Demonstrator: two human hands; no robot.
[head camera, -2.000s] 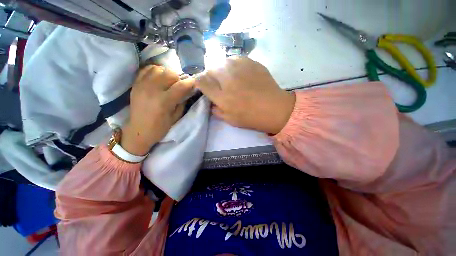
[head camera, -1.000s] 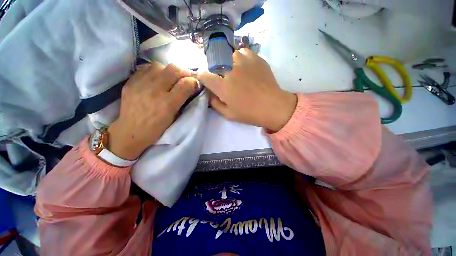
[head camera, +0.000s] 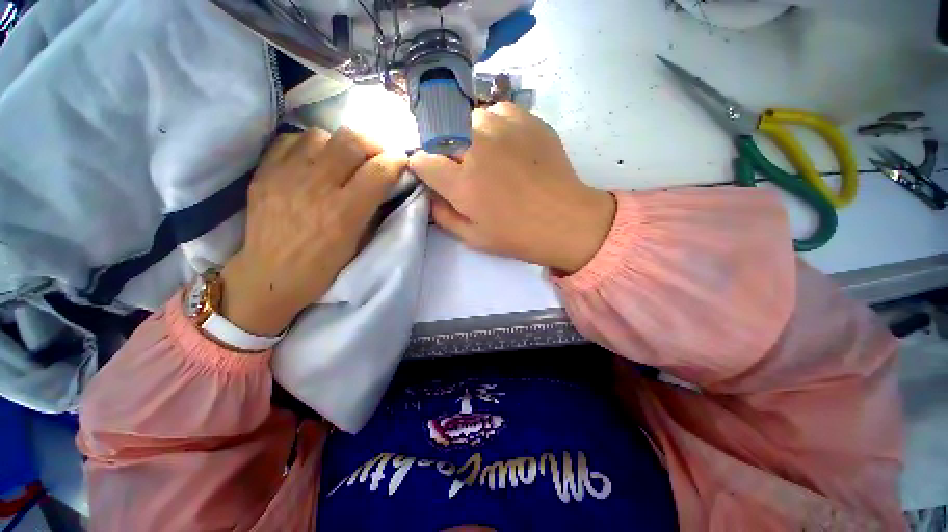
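Observation:
A pale grey-white garment (head camera: 135, 114) with a navy band (head camera: 172, 231) is bunched at the left and passes under both hands, with a flap hanging over the table's front edge. My left hand (head camera: 312, 213) presses and pinches the cloth just left of the needle area. My right hand (head camera: 515, 187) holds the cloth edge with its fingertips close to the left ones. The sewing machine's grey ribbed cylinder (head camera: 445, 107) with a blue rim is above the fingertips. The needle and foot are hidden by glare and this part.
Shears with green and yellow handles (head camera: 795, 156) lie right of my right hand. Small thread snips (head camera: 906, 175) and another small dark piece (head camera: 894, 123) lie further right. A ruler-marked strip (head camera: 494, 336) runs along the table's front edge.
Since two seconds ago the view has shifted, and more of the garment and snips shows. Both hands stay on the cloth at the needle area, nearly unmoved in the last second.

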